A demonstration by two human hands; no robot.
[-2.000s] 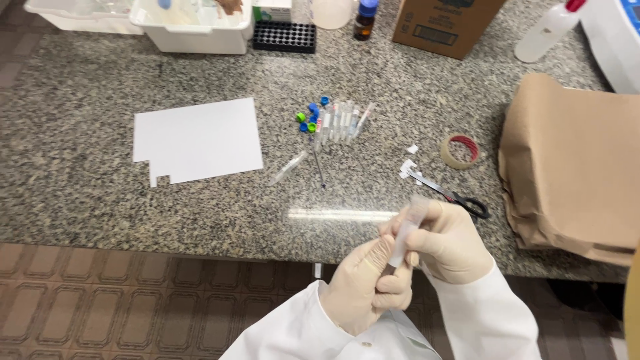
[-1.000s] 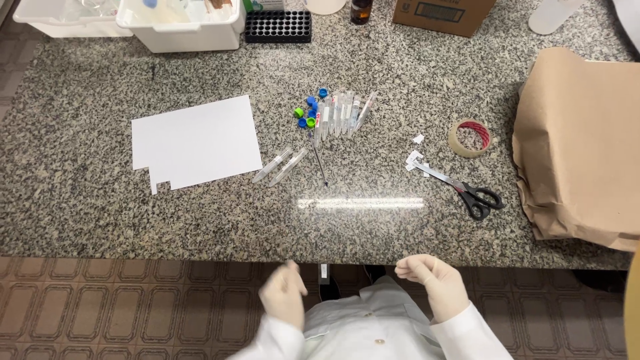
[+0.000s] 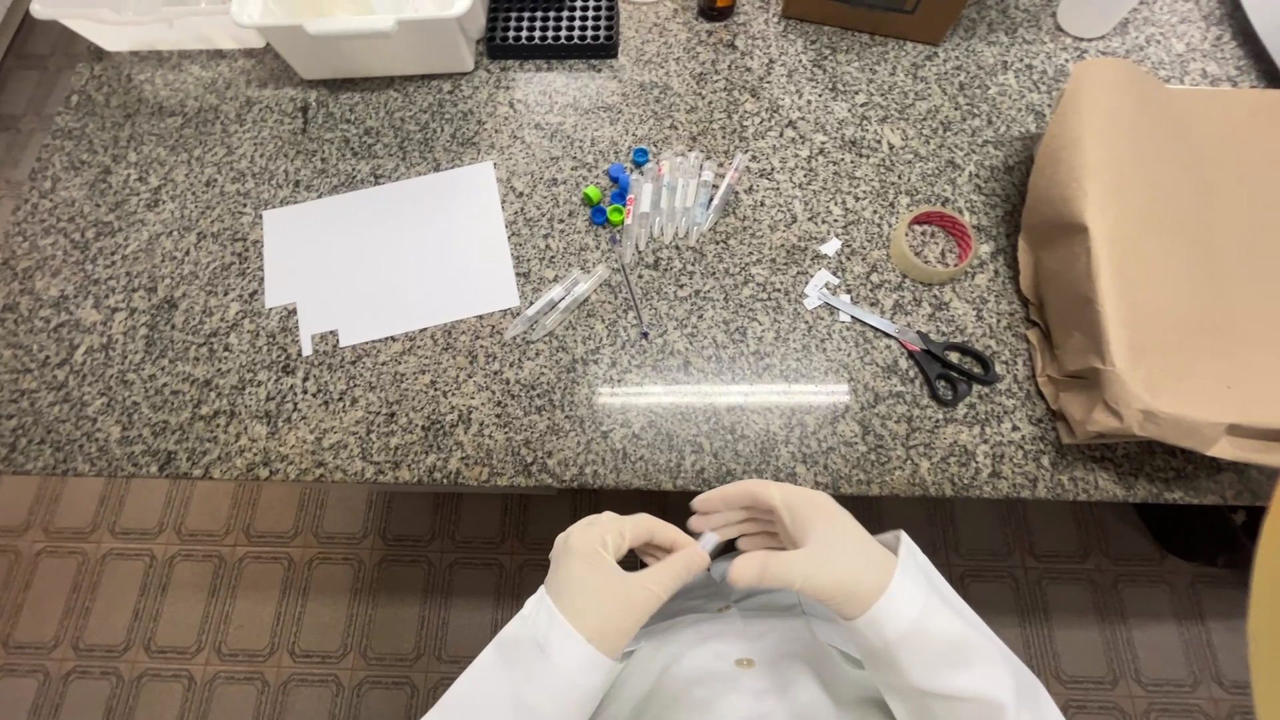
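My left hand (image 3: 628,570), in a pale glove, pinches a small whitish piece (image 3: 708,542) between thumb and forefinger, over the floor just off the counter's front edge. Beside it, my gloved right hand (image 3: 800,545) has its fingers apart near that piece; whether it touches is unclear. On the granite counter lie two clear plastic tubes (image 3: 558,302) side by side, a thin metal tool (image 3: 632,290), a row of clear tubes (image 3: 683,200) and several blue and green caps (image 3: 617,190). Scissors with black handles (image 3: 925,350) rest with their blades on small paper scraps (image 3: 822,288).
A cut white sheet (image 3: 395,255) lies at the left, a roll of clear tape (image 3: 932,245) at the right. A brown paper-covered bulk (image 3: 1160,260) fills the right side. White bins (image 3: 360,45), a black tube rack (image 3: 553,28) and a cardboard box (image 3: 880,15) stand at the back.
Two seconds ago both hands held a clear tube over the counter's edge; one second ago two tubes lay near the sheet instead of one, and the hands were apart. Now the hands are together again.
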